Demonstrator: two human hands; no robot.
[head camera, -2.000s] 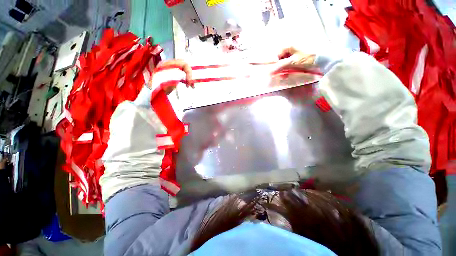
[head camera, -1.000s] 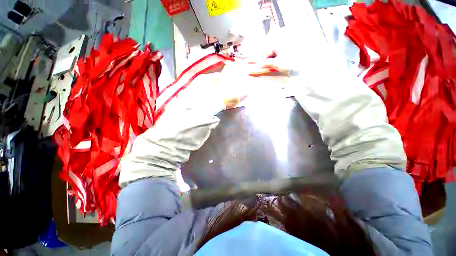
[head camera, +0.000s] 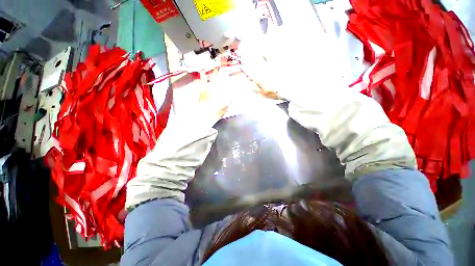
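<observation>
A red strip with a pale stripe (head camera: 169, 76) runs from the left edge of the white machine bed toward the needle area, where glare hides its end. My left hand (head camera: 211, 96) is at the bed below the strip, mostly washed out. My right hand (head camera: 263, 85) is just right of the needle area, its fingers also overexposed. I cannot tell whether either hand grips the strip. The sewing machine head (head camera: 213, 23) stands above the hands, with its small dark presser parts (head camera: 225, 52) close to the fingertips.
A large heap of red strips (head camera: 104, 140) is beside my left arm, and another (head camera: 416, 83) hangs beyond my right arm. The shiny metal table plate (head camera: 255, 156) lies between my forearms. Brown cardboard (head camera: 450, 205) shows under the right heap. Other equipment stands at the far left.
Since two seconds ago both hands have moved inward to the needle area, and the strip stretched between them now runs to the machine. In the last second, less strip shows at the left.
</observation>
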